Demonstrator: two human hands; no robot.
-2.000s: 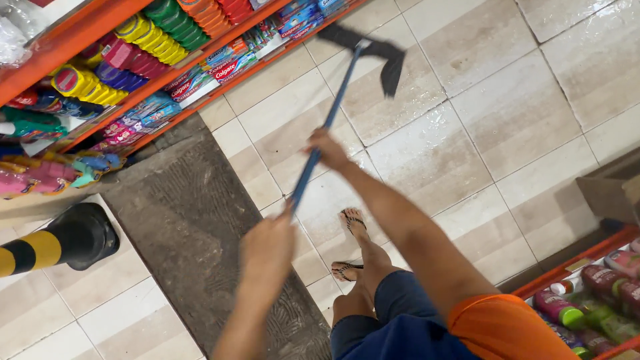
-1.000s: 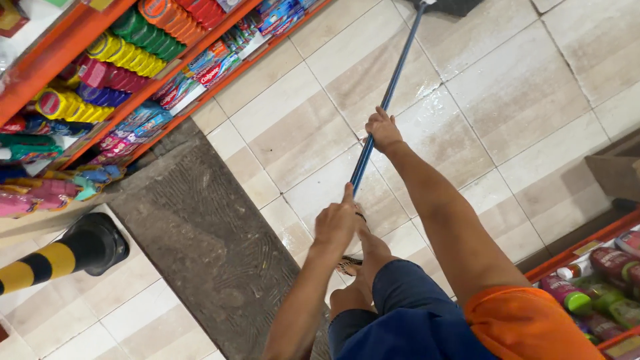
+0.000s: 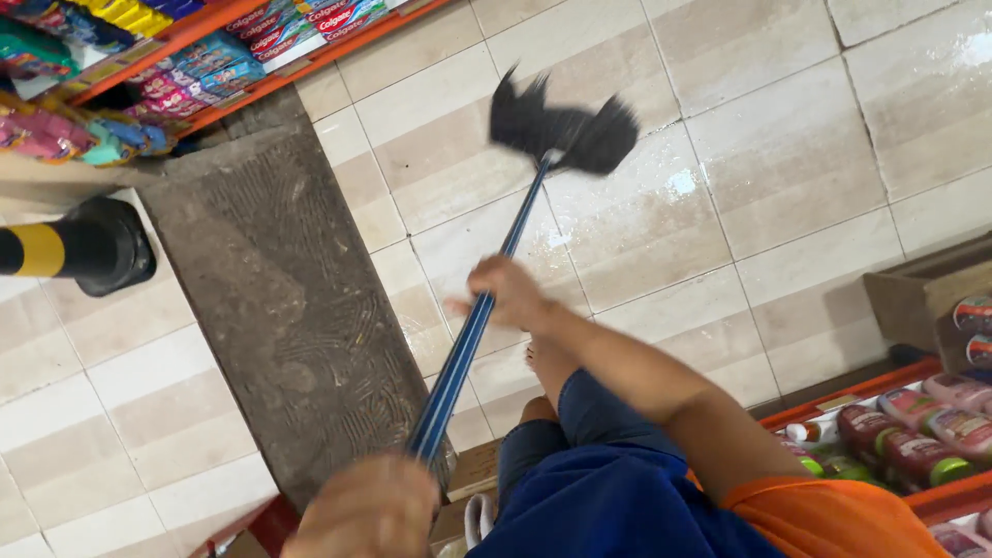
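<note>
A mop with a blue striped pole [image 3: 457, 364] runs from the lower left up to a dark cloth mop head [image 3: 566, 128], which is blurred over the wet tiled floor [image 3: 643, 194]. Around the middle of the pole my right hand [image 3: 508, 293] is closed, its thumb side partly lifted. My left hand [image 3: 372, 504], blurred at the bottom edge, grips the pole's near end; its fingers are not distinct. My foot shows only in part below my right wrist.
A bare, untiled strip of rough cement [image 3: 279, 310] crosses the floor at left. Beside it stands a black and yellow post [image 3: 85, 246]. Orange-edged shelves [image 3: 310, 62] with toothpaste boxes line the upper left. Another shelf [image 3: 852, 395] with bottles and a cardboard box [image 3: 899, 310] are at right.
The mop head, partly out of frame a second ago, is now fully in view. My left hand has moved down and left, farther from my right hand, and both remain on the pole.
</note>
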